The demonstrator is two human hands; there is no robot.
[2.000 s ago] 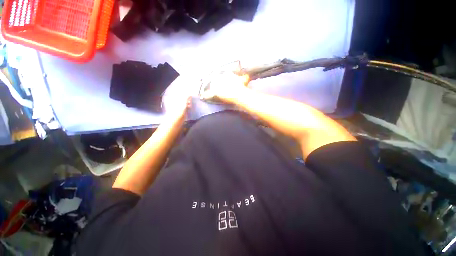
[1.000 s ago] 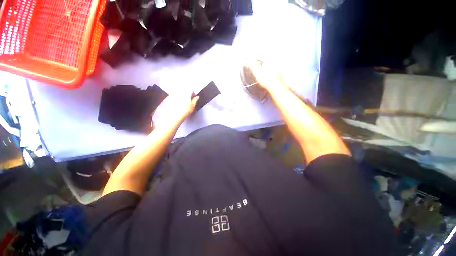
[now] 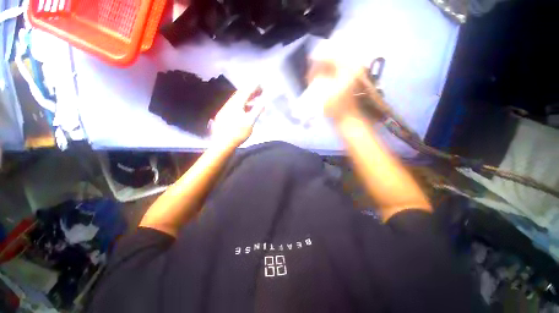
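Observation:
My left hand (image 3: pixel 236 116) is over the white-covered table, fingers apart, with no piece seen in it. It is beside the right edge of a flat black stack (image 3: pixel 187 101). My right hand (image 3: pixel 334 76) is blurred, further right. A dark fabric piece (image 3: pixel 297 63), also blurred, shows at its fingertips and appears held. The iron's dark loop (image 3: pixel 377 67) shows just right of this hand; the rest of the iron is hidden or washed out. Its wrapped hose (image 3: pixel 398 128) runs down to the right.
A loose pile of black pieces (image 3: pixel 257 21) lies at the far side of the table. A red-orange basket (image 3: pixel 125 52) is at the far left. The white table cover (image 3: pixel 116 131) has a blue near edge. Crumpled clear material (image 3: pixel 452 9) is at the far right corner.
The black piece at my left hand is gone from there. My right hand has left the iron, and a dark piece now shows at its fingers. The view has shifted.

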